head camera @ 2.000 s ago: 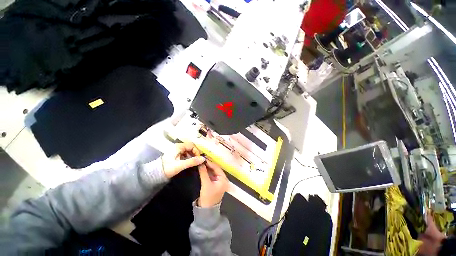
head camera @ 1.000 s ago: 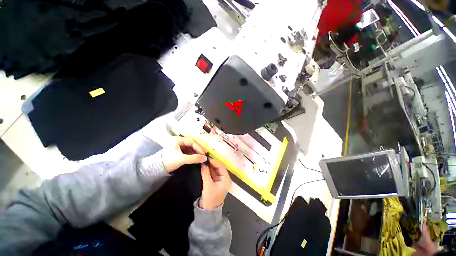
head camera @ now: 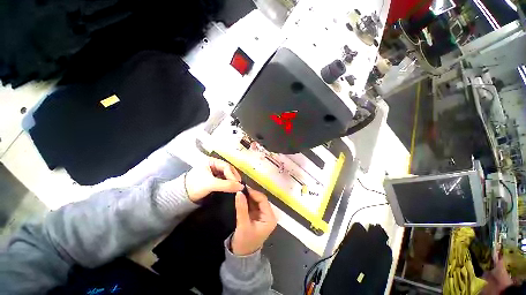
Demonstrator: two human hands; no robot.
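Observation:
My left hand (head camera: 213,180) and my right hand (head camera: 252,222) meet in front of the yellow-edged clamp frame (head camera: 271,187). Their thumbs and fingers pinch a small black edge of the black cut panel (head camera: 196,242), which hangs below them towards my lap. The fingers hide most of the pinched edge. The frame lies beside the needle area, under the dark grey machine head (head camera: 294,103) with a red logo. Its pinkish template bed (head camera: 288,170) shows inside the yellow border.
A neat panel stack (head camera: 121,124) with a yellow sticker lies at left, a large black heap (head camera: 98,34) beyond it. A side panel pile (head camera: 359,262) lies at right, below the control screen (head camera: 435,200). Another person's hand (head camera: 499,275) shows at the lower right edge.
The camera view has shifted, so the machine and screen appear further right. Both hands keep pinching the black edge; the right hand's fingers have turned slightly more upright.

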